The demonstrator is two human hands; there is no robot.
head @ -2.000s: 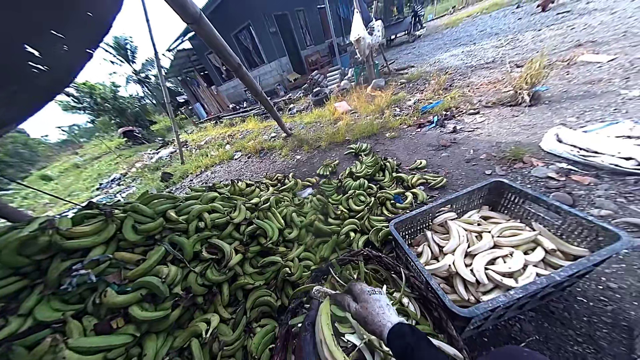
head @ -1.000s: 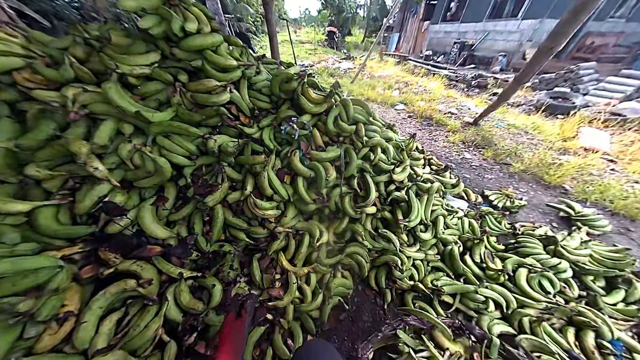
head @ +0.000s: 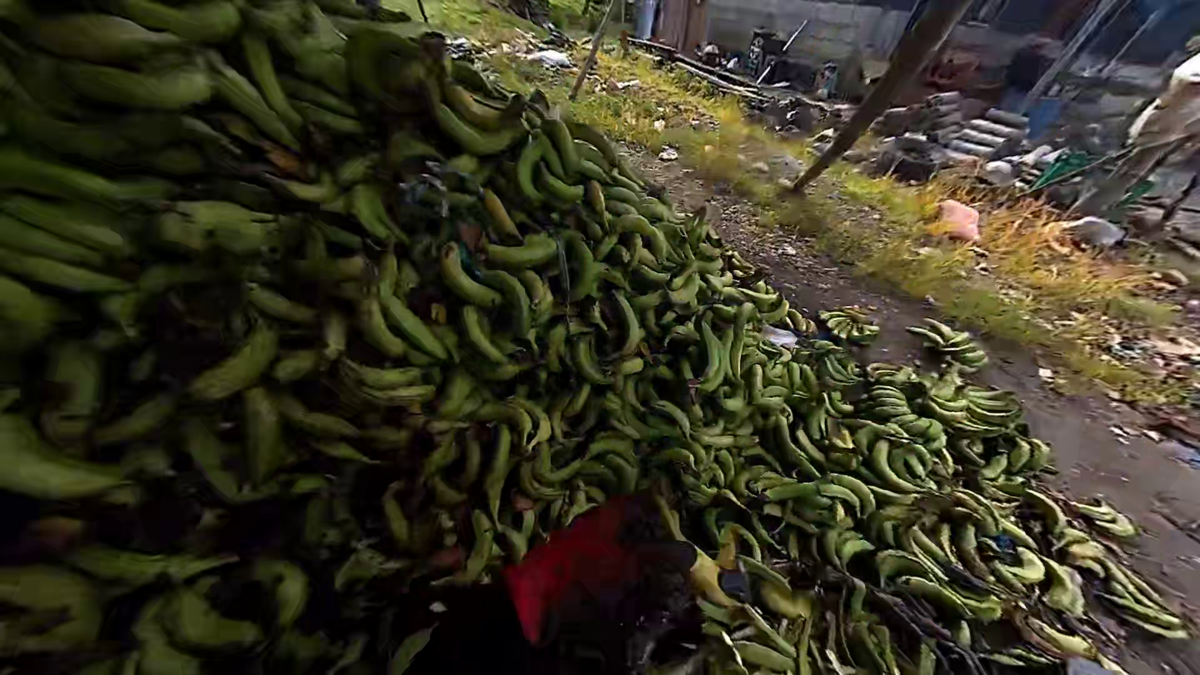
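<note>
A large heap of green bananas or plantains (head: 581, 347) fills the left and middle of the head view. At the bottom centre, a red cloth (head: 572, 562), perhaps my left sleeve, runs into a dark blurred patch where my left hand may be; its fingers cannot be made out. Just right of that patch lies a yellow-green banana (head: 708, 577) with a small grey piece beside it; whether it is held cannot be told. My right hand is out of view. Loose bunches (head: 947, 345) spread over the heap's right side.
Bare dirt ground (head: 1078, 431) borders the heap on the right. Beyond it grows a strip of grass (head: 881, 220) with scattered litter. A slanted wooden pole (head: 877, 98) stands there, in front of stacked blocks or pipes (head: 984, 136) and a building wall.
The view has swung left from the black crate of peeled fruit, then partly back right. The gloved hand seen low in the earliest frame is out of view; the red cloth shows larger.
</note>
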